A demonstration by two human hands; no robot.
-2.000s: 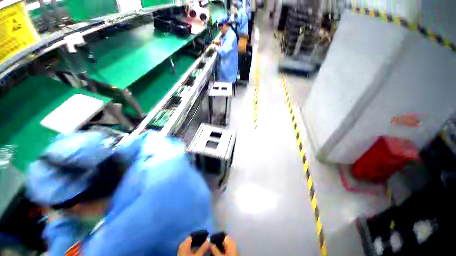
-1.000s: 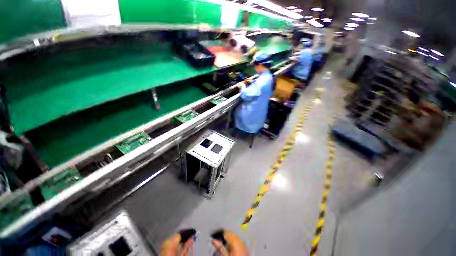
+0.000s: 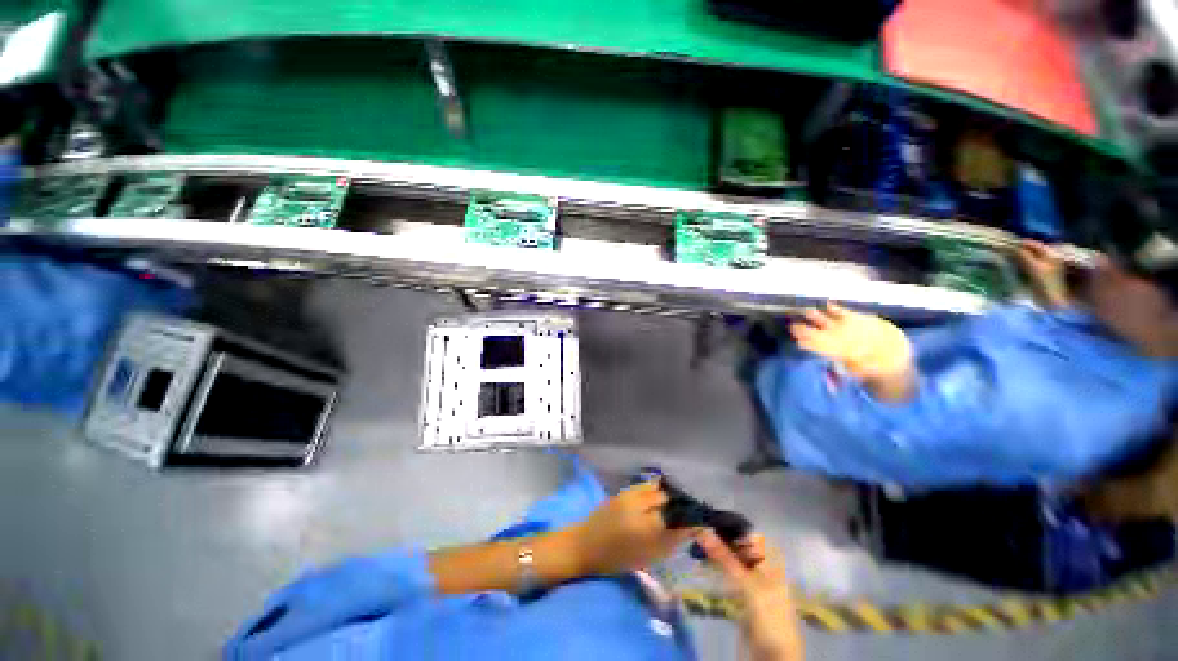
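My left hand point(image 3: 629, 527) is low in the middle, with a pale bracelet at the wrist. My right hand point(image 3: 752, 584) is just right of it, reaching up from the bottom edge. Black finger cots point(image 3: 698, 511) cover fingertips where the hands meet or nearly meet. Blur hides whether anything is held between them. Both hands are away from the conveyor rail point(image 3: 620, 262). Green circuit boards lie spaced along it, one near the middle point(image 3: 512, 221), one to its right point(image 3: 720, 240) and one to its left point(image 3: 299, 203).
A white-topped stool point(image 3: 501, 413) stands before the rail, another point(image 3: 142, 426) at left. A person in blue point(image 3: 956, 394) works at the right; a blue sleeve point(image 3: 65, 329) shows at left. A green shelf point(image 3: 581, 26) runs above the rail. Striped floor tape point(image 3: 904, 619) lies at lower right.
The view has turned from along the aisle to face the rail. The person ahead now appears close at right. My hands have come together, and my forearms now show.
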